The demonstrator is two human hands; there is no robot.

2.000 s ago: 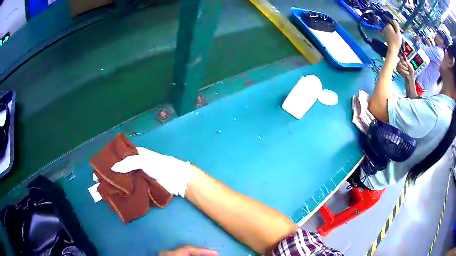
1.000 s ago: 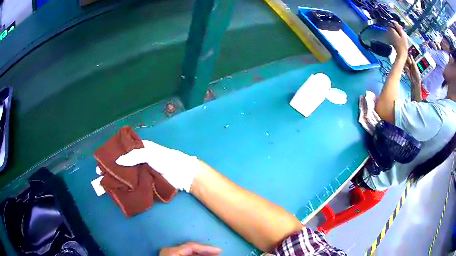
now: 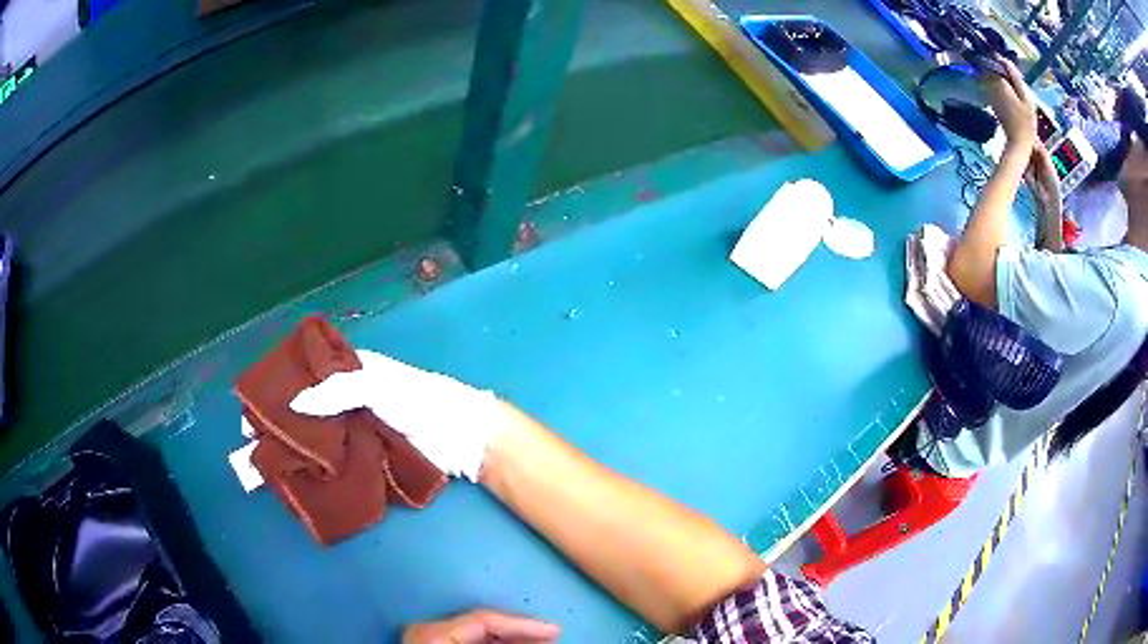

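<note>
My right hand point(image 3: 409, 409), in a white glove, holds a crumpled brown cloth point(image 3: 330, 466) on the blue-green bench. The thumb lies over the cloth and the other fingers are hidden. A white tag shows at the cloth's left edge. My bare left hand point(image 3: 482, 628) is at the bottom edge, mostly cut off, so its grip cannot be told. A black plastic insert point(image 3: 170, 528) with crinkled, shiny dark bagged contents point(image 3: 103, 554) lies at the lower left, cut off by the edge.
A green upright point(image 3: 504, 138) stands behind the bench point(image 3: 604, 365). A white bottle point(image 3: 783, 235) lies beside a round white cap point(image 3: 850, 238). A blue-rimmed tray point(image 3: 900, 167) and yellow strip point(image 3: 755, 76) are farther back. Another worker point(image 3: 1070, 296) handles headphones at right, near a dark fan-like object point(image 3: 1001, 359).
The view has shifted slightly. The tray on the conveyor at the far left has slid left, almost out of view. My right hand stays on the cloth, with no clear movement. The other worker's arms have shifted slightly.
</note>
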